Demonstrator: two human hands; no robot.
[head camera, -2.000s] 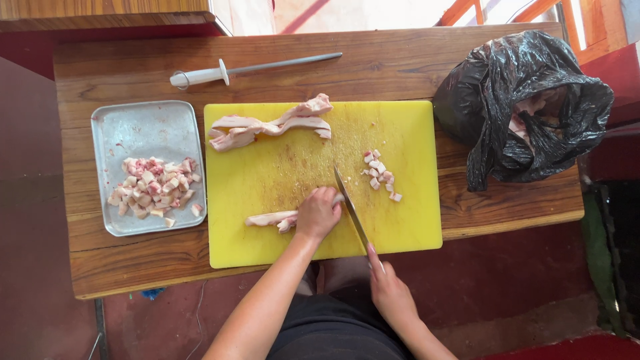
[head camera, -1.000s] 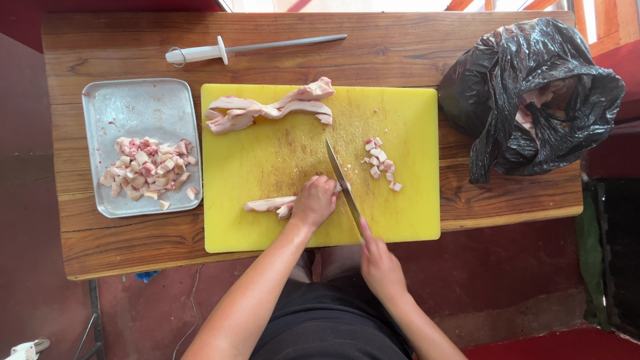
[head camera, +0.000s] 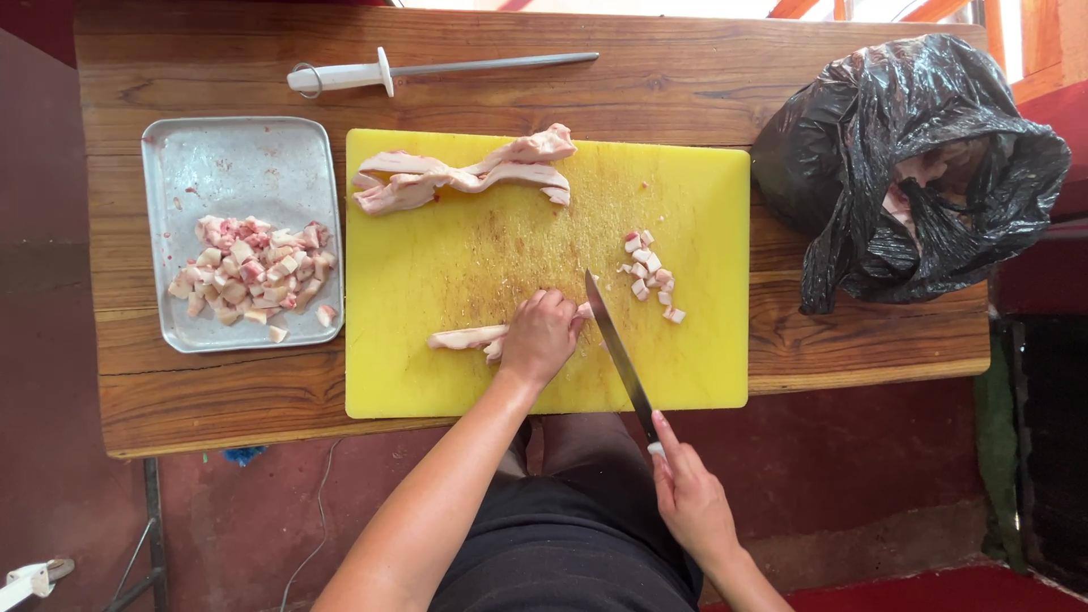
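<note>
My left hand (head camera: 541, 336) presses a pale strip of raw meat or fat (head camera: 466, 337) onto the yellow cutting board (head camera: 680, 365), and its palm hides the strip's middle. My right hand (head camera: 693, 489) grips the white handle of a long knife (head camera: 619, 353). The blade lies at the strip's right end, its tip pointing away from me. Small cut cubes (head camera: 650, 268) lie in a loose group right of the blade. Longer twisted strips of raw meat or fat (head camera: 463, 174) rest along the board's far left part.
Left of the board, a metal tray (head camera: 242, 342) holds a pile of cubes (head camera: 251, 272). A sharpening steel (head camera: 493, 65) with a white handle lies behind on the wooden table (head camera: 663, 85). At the right, a black plastic bag (head camera: 926, 170) stands with its top open and meat inside.
The knife has shifted slightly against the strip, while my left hand stays on it. The view has moved somewhat.
</note>
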